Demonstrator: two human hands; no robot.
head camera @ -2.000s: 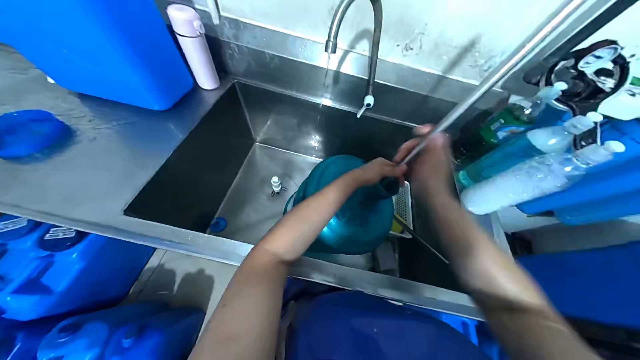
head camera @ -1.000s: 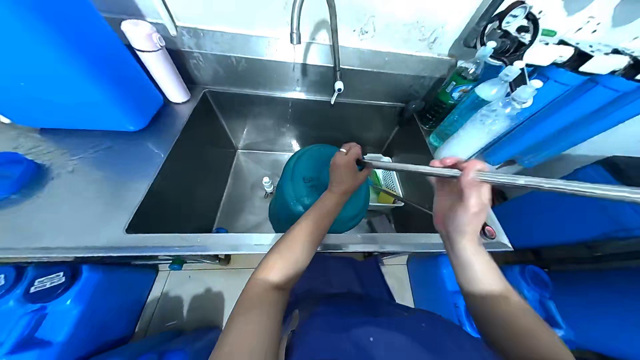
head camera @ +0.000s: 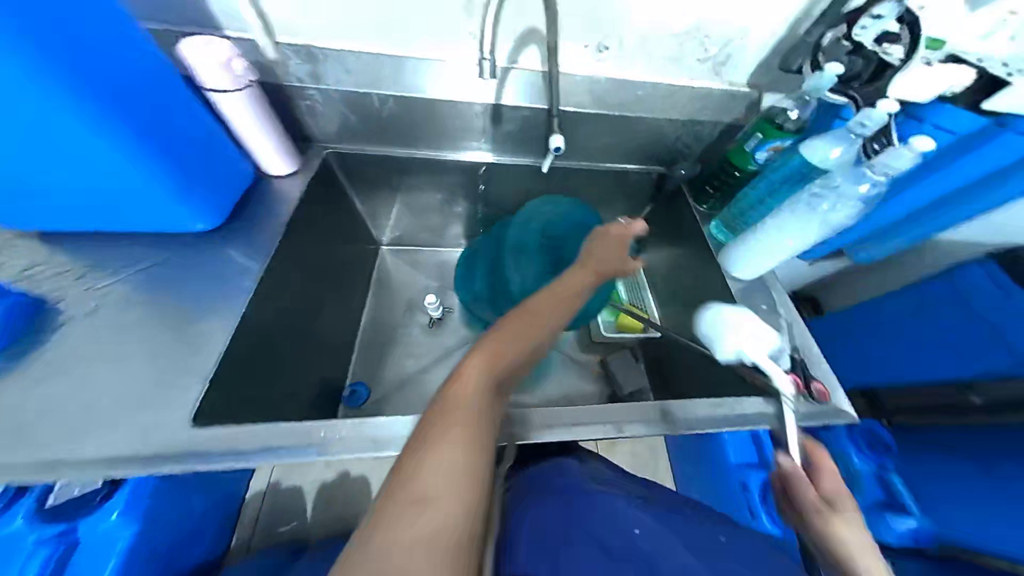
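A teal water jug [head camera: 520, 256], slightly blurred, lies tilted in the stainless steel sink with its neck to the right. My left hand [head camera: 612, 250] is closed around the neck end. To the lower right, outside the sink's front edge, my right hand [head camera: 820, 488] grips the handle of a brush with a white head [head camera: 740, 336]. Right of the jug in the sink is a white plastic basket [head camera: 652, 308] holding a yellow and green sponge [head camera: 630, 320]. A thin dark rod crosses over the basket. A thin stream falls from the faucet [head camera: 554, 88].
Several bottles of liquid [head camera: 800, 208] and scissors [head camera: 812, 384] rest on the right ledge. On the left counter [head camera: 152, 320] are a pink-white flask [head camera: 244, 104] and a large blue container [head camera: 104, 120]. Inside the sink lie a blue cap [head camera: 356, 394] and a small white fitting [head camera: 433, 306].
My right hand has moved down to the right; the long metal shaft no longer reaches the jug's mouth, and a white brush head now shows. The jug has tilted, its neck toward the right.
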